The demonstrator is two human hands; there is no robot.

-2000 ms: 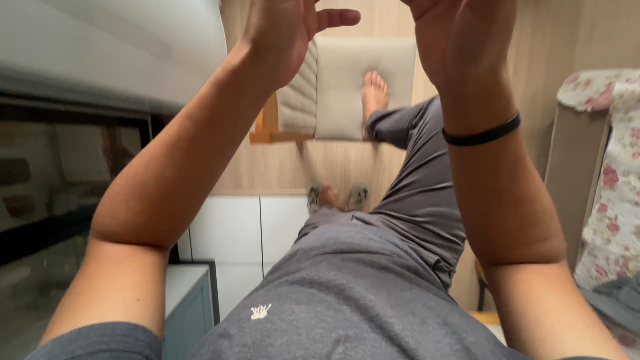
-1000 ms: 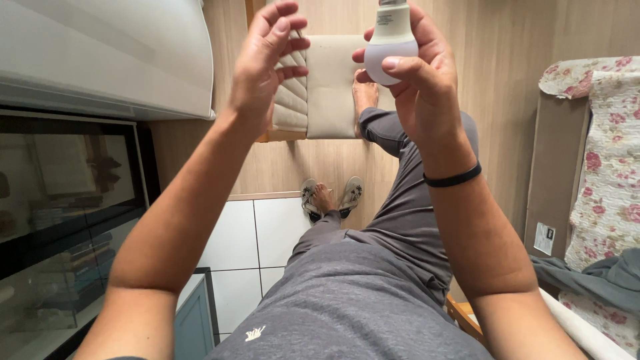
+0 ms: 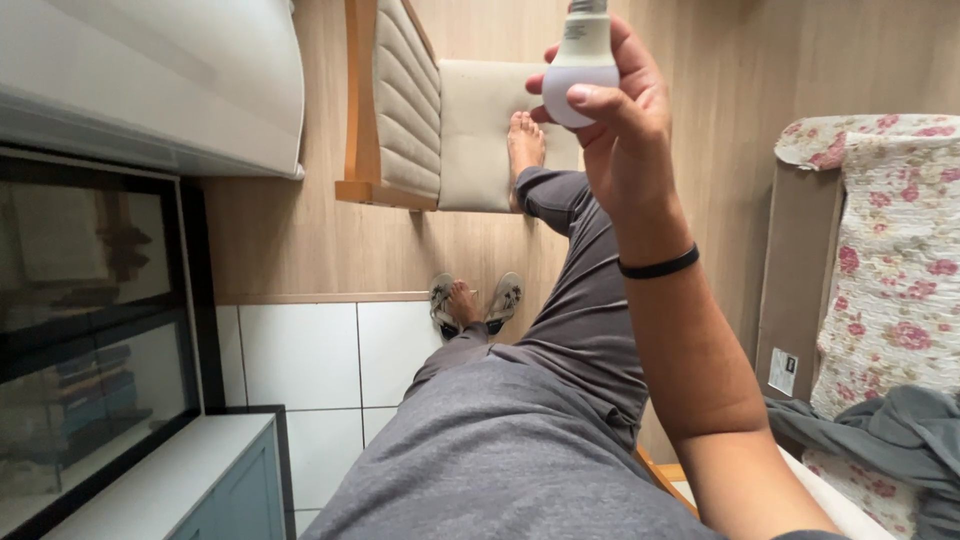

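Note:
My right hand (image 3: 630, 127) holds a white LED light bulb (image 3: 581, 71) by its rounded diffuser, thumb in front and fingers behind. The bulb's metal screw base points up and is partly cut off by the top edge; its collar bears small print. A black band circles my right wrist. Below the bulb is the beige padded seat of a wooden chair (image 3: 480, 135), with one of my bare feet (image 3: 526, 142) on it. My left hand is out of view.
A pair of sandals (image 3: 504, 296) lies on the floor, my other foot at the left one. At left stand a white appliance (image 3: 165, 75), a dark glass-fronted unit and a blue cabinet (image 3: 232, 480). A floral quilt (image 3: 900, 285) covers furniture at right, with a grey cloth (image 3: 892, 435) on it.
My left hand, raised in both earlier frames, has left the view. The bulb, not visible two seconds ago, shows in my right hand one second ago and now.

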